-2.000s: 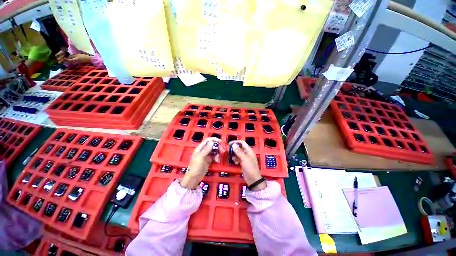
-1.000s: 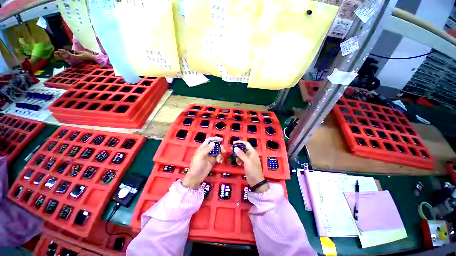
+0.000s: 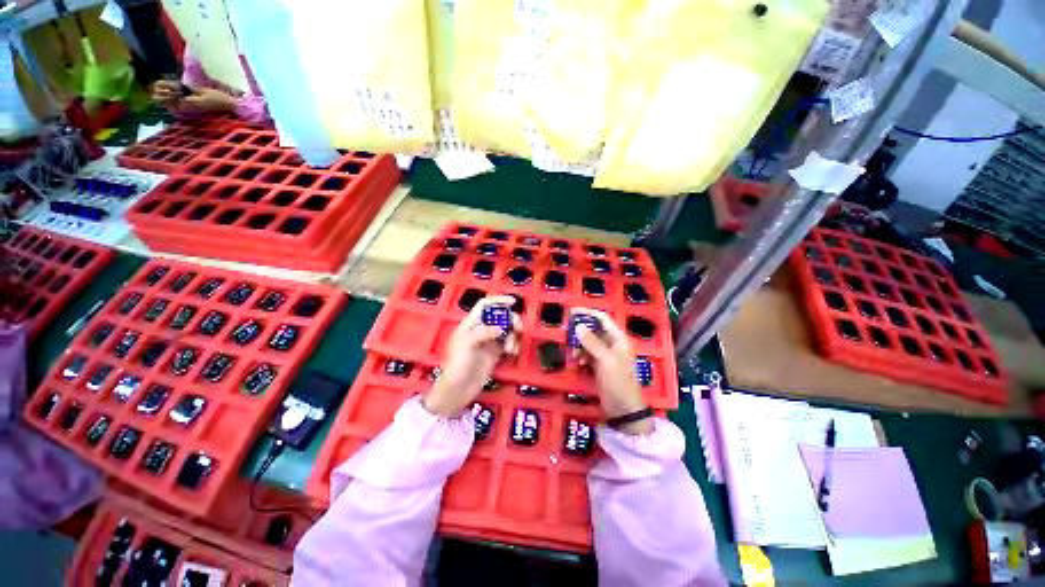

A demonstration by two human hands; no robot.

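Note:
My left hand (image 3: 471,358) holds a small dark watch body (image 3: 496,318) with a lit screen of small icons, above the upper red tray (image 3: 403,330). My right hand (image 3: 611,365) holds another dark watch body (image 3: 584,329), its screen lit bluish, partly covered by the thumb. The upper tray has dark watches in many pockets. It lies over a lower red tray (image 3: 508,487) with several lit watches in a row and bare pockets nearest me. One lit watch in the upper tray shows just right of my right hand.
A tilted red tray (image 3: 218,419) of watches lies left, beside a black box (image 3: 307,409) with a cable. Stacked red trays (image 3: 246,243) stand behind. Right are a metal post (image 3: 765,258), papers (image 3: 765,493), a pen (image 3: 826,464) and another tray (image 3: 905,344). Yellow sheets (image 3: 516,92) hang ahead. A coworker's hands show upper left.
My hands have moved apart, each with a watch now showing its lit screen. The view has shifted slightly, so more of the lower left tray shows.

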